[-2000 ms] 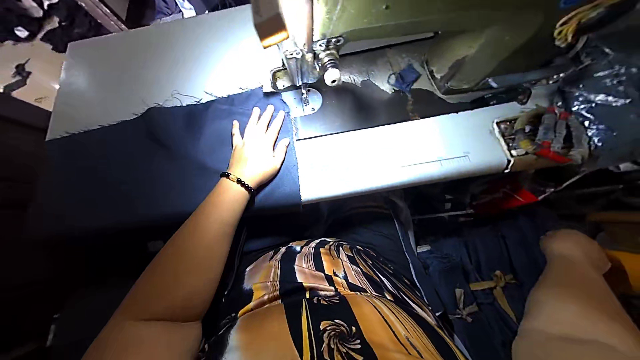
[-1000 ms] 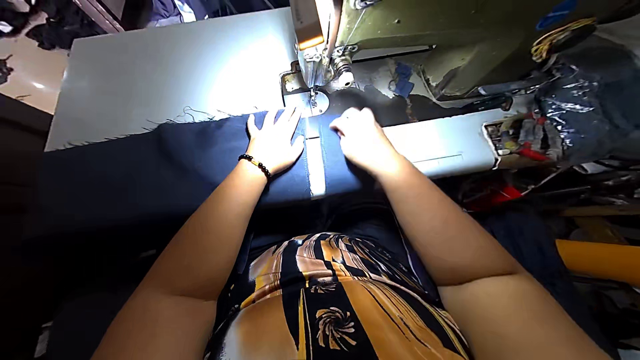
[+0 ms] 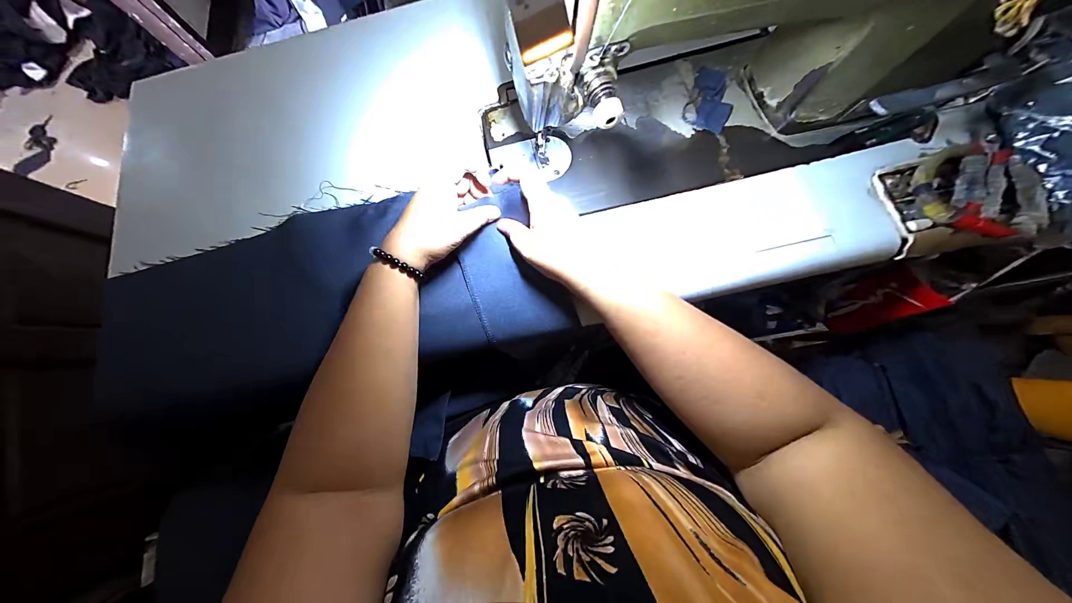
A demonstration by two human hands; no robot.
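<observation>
Dark navy fabric [image 3: 335, 276] with a frayed upper edge lies over the left part of the sewing machine table and hangs off its front. My left hand [image 3: 444, 219], with a black bead bracelet on the wrist, grips the fabric edge just below the presser foot [image 3: 543, 151]. Close beside it, my right hand [image 3: 544, 226] pinches the same edge, thumbs nearly meeting. A stitched seam [image 3: 476, 297] runs down the fabric below the hands. The edge is in front of the round needle plate [image 3: 557, 159], not under the foot. Bright light washes out some fingers.
The green sewing machine body [image 3: 804, 50] spans the upper right. A lit lamp [image 3: 544, 42] hangs by the needle. A cutout with thread and red bits [image 3: 963, 197] is at the table's right end. Dark cloth [image 3: 913, 419] lies below right. A blue scrap [image 3: 712, 99] rests behind the plate.
My right hand, down at the lower right two seconds ago, has come up to the fabric. Both hands now hold its edge, where my left hand lay flat before. A seam now shows on the cloth.
</observation>
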